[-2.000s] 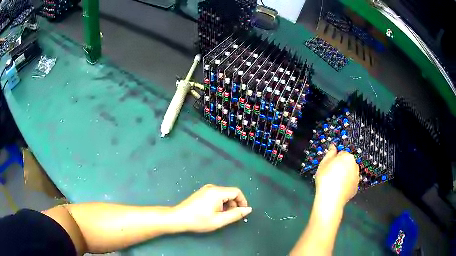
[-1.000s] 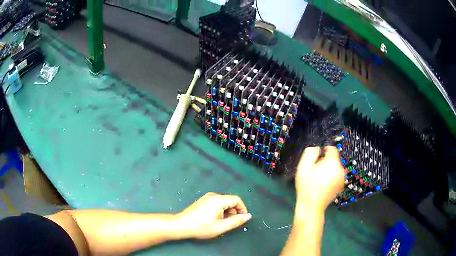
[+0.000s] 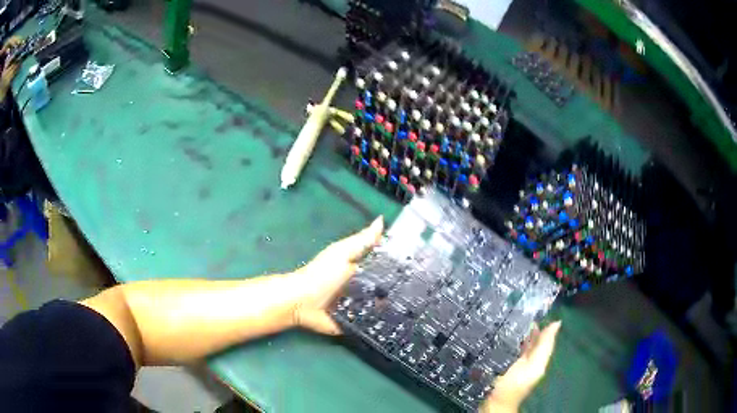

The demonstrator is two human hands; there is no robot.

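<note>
A black PCB panel (image 3: pixel 448 302) with white print and small square openings is held above the green mat, tilted, with light glaring on its upper part. My left hand (image 3: pixel 339 274) grips its left edge, with the thumb along the upper left side. My right hand (image 3: pixel 525 371) holds its lower right edge and is partly cut off by the bottom of the picture. The fingers under the panel are hidden. A smaller stack of populated panels (image 3: pixel 578 230) stands just beyond the panel on the right.
A larger stack of populated panels (image 3: pixel 428 121) stands behind the held panel. A cream tapered tool (image 3: pixel 307 145) lies left of it. A blue bin (image 3: pixel 653 363) with small pieces is at lower right. A green post (image 3: pixel 176 36) and a clear bag (image 3: pixel 94 77) are at upper left.
My right hand has come back from the smaller stack with a panel. My left hand has risen and taken hold of the panel's left side. The view has shifted slightly.
</note>
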